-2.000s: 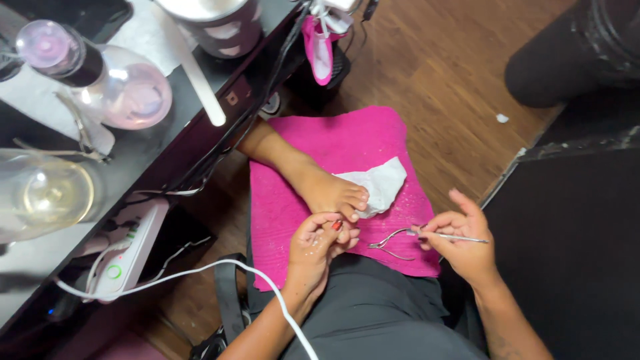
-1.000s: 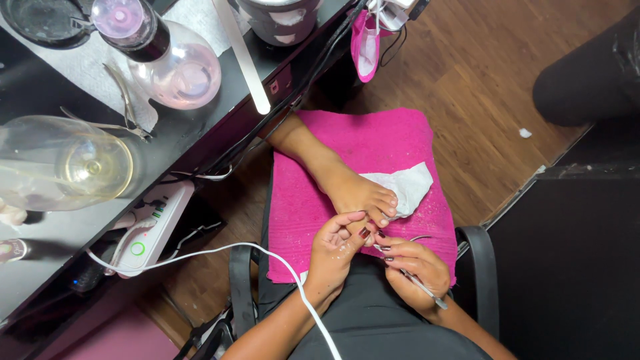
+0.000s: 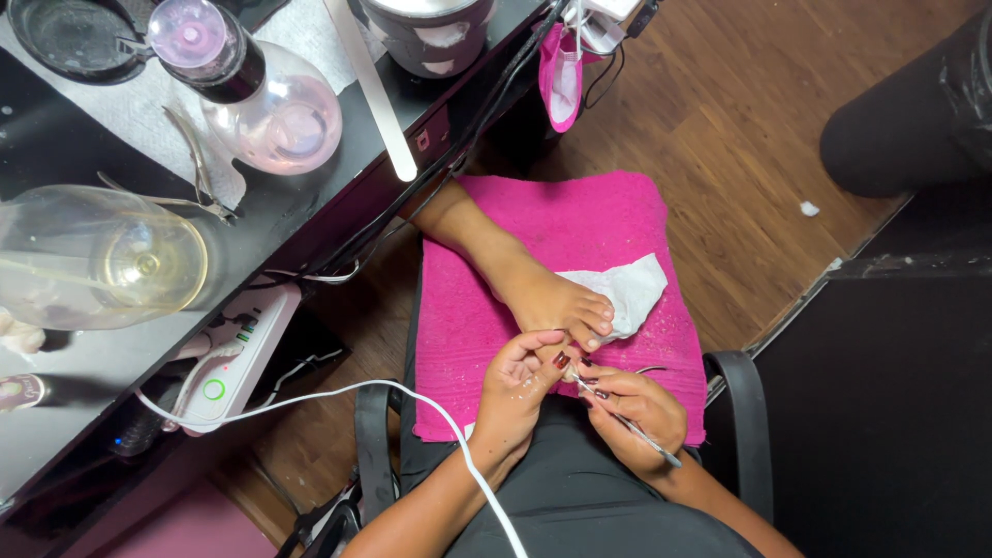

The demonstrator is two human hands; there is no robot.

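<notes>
Another person's bare foot [image 3: 542,298] rests on a pink towel [image 3: 558,209] over my lap. My left hand [image 3: 515,391] has its thumb and fingers closed around the big toe, which is partly hidden. In my right hand [image 3: 639,415] is a thin metal nail tool [image 3: 643,439], its tip at the big toenail. A crumpled white paper towel [image 3: 635,294] lies under and beside the smaller toes. Part of a metal nipper handle [image 3: 651,369] shows on the towel behind my right fingers. White flecks dot the towel and my left hand.
On the black table at left are a pump bottle [image 3: 275,116], a clear container [image 3: 147,263], nippers [image 3: 198,167], a nail file [image 3: 376,97] and a dark pot [image 3: 434,39]. A white cable [image 3: 349,389] crosses over my left forearm. Chair armrests [image 3: 748,418] flank my lap.
My right hand, holding the tool, has moved left from beside the towel to the big toe. My left hand stays at the toe. The view has shifted somewhat.
</notes>
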